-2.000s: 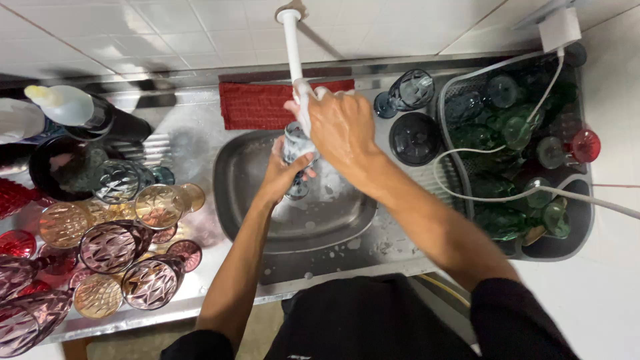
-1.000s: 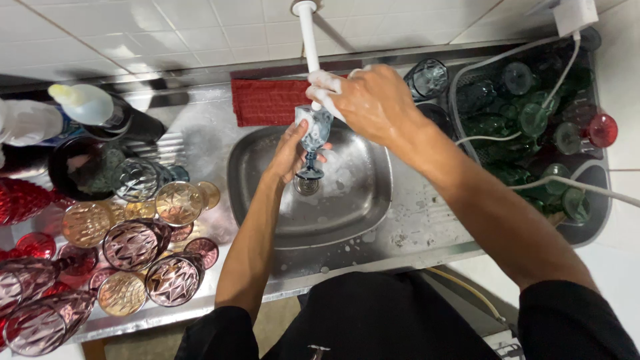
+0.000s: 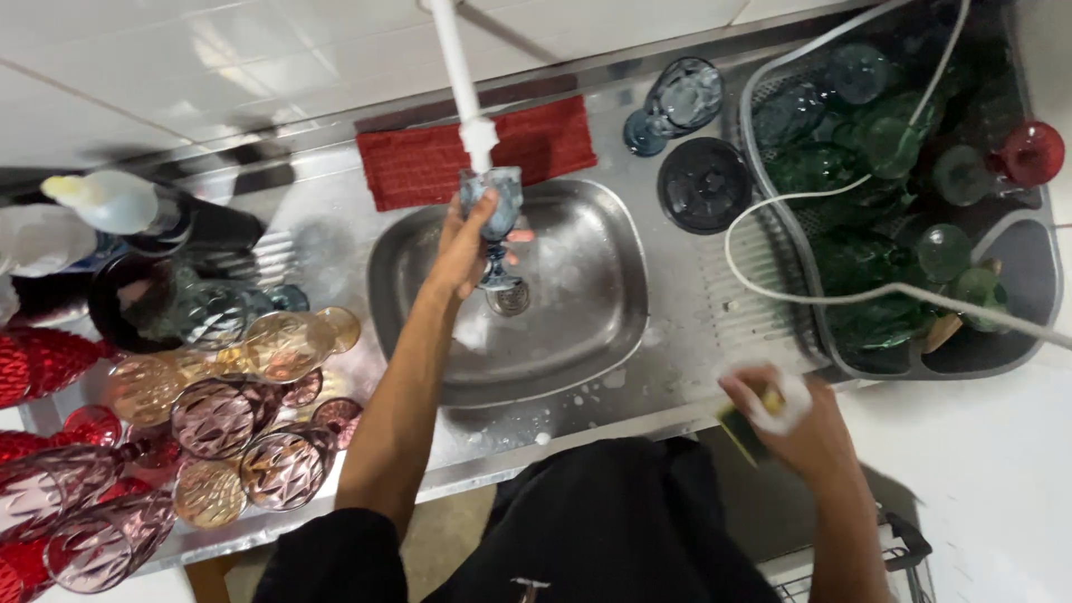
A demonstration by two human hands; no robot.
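Observation:
My left hand [image 3: 469, 243] grips a blue glass goblet [image 3: 500, 205] by its bowl, with the foot pointing down over the steel sink basin [image 3: 578, 335]. The goblet's rim is right at the mouth of the white faucet pipe [image 3: 459, 75]. Low on the right, past the counter's front edge, my right hand [image 3: 796, 419] is blurred and holds a yellow and green sponge [image 3: 741, 431]; white foam covers part of the fingers. Another blue goblet [image 3: 682, 99] lies on its side at the back of the counter, beside a round black lid [image 3: 705, 186].
A grey dish rack [image 3: 816, 314] full of green glassware stands at the right, crossed by a white cable [image 3: 804, 297]. Amber goblets [image 3: 289, 345], purple goblets [image 3: 213, 419] and red ones crowd the left, near bottles. A red cloth [image 3: 410, 167] lies behind the basin.
My right hand has moved from the goblet and faucet down to the lower right, past the counter's edge. My left hand still holds the blue goblet, now upright under the faucet.

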